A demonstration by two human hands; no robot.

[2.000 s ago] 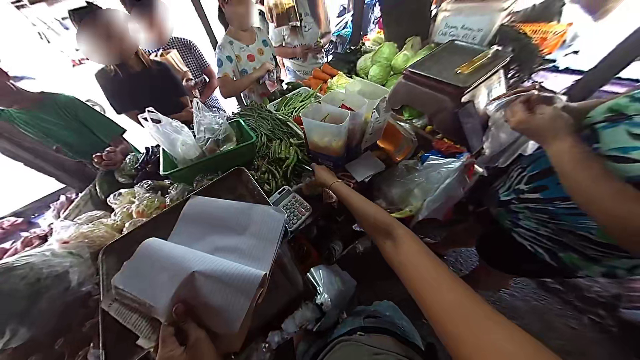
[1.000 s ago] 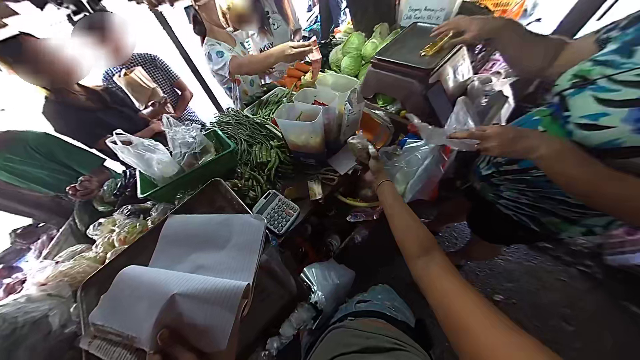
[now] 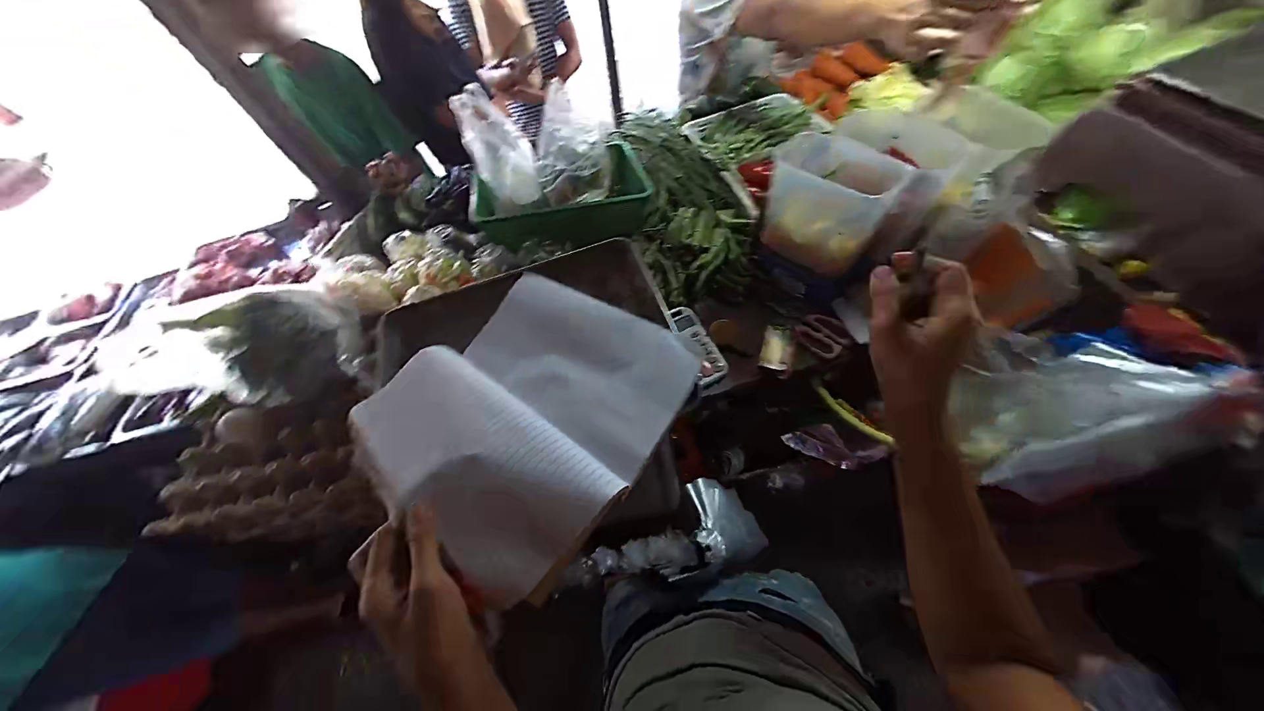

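An open lined notebook lies tilted over a metal tray; my left hand grips its lower left edge, thumb on the page. My right hand is raised at the right, fingertips pinched around a small dark item too blurred to name. Just beyond it stand translucent plastic containers. A calculator is partly behind the notebook's right edge. Red-handled scissors and a small can-like item lie between the calculator and my right hand.
A green crate with plastic bags stands behind the tray, beside green beans. Egg trays are at left, clear plastic bags at right. People stand across the stall, and another person's arm reaches in at the top.
My right hand has risen from among the goods beside the containers. My left hand still holds the notebook. The view has swung left, and the co-worker at the right is out of it.
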